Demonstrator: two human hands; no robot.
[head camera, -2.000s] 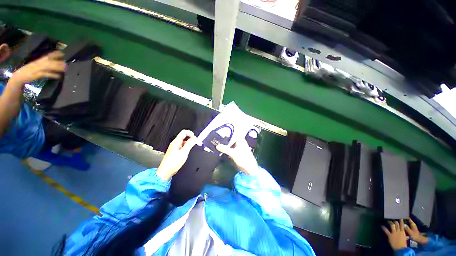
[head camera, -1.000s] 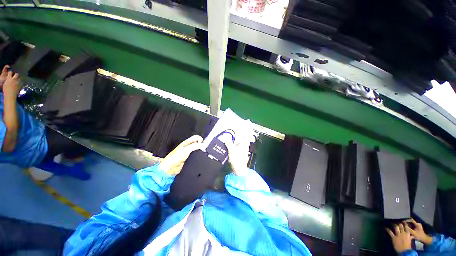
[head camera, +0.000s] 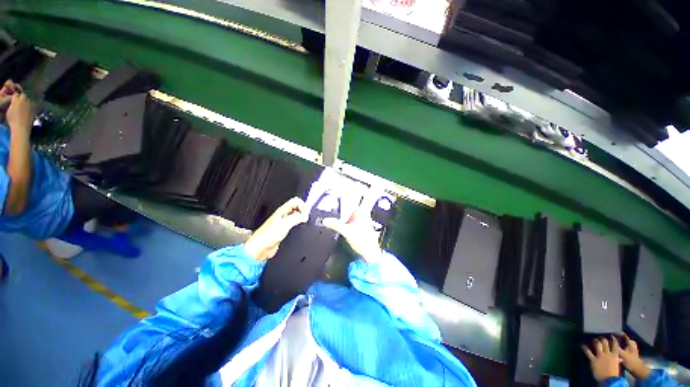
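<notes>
A flat black box (head camera: 301, 261) lies tilted in front of my chest. A white bagged packet with a dark oval ring (head camera: 328, 202) is at the box's upper end, between my hands. My left hand (head camera: 281, 227) is at the left edge of the packet and box, fingers bent and pinched at the edge. My right hand (head camera: 358, 233) holds the packet's lower right part with the thumb across it. A second packet with a dark ring (head camera: 383, 204) shows just beyond my right hand. My fingertips are partly blurred.
Rows of black boxes stand on the metal ledge to the left (head camera: 195, 162) and right (head camera: 471, 261). A grey post (head camera: 338, 83) rises ahead before the green belt (head camera: 424, 143). Bagged packets (head camera: 556, 134) lie beyond it. Other people's hands are at far left (head camera: 18, 109) and lower right (head camera: 607, 357).
The packet lies flatter and lower over the box's upper end, and my right thumb has moved across it. The other person's hand at left has drawn back from the boxes.
</notes>
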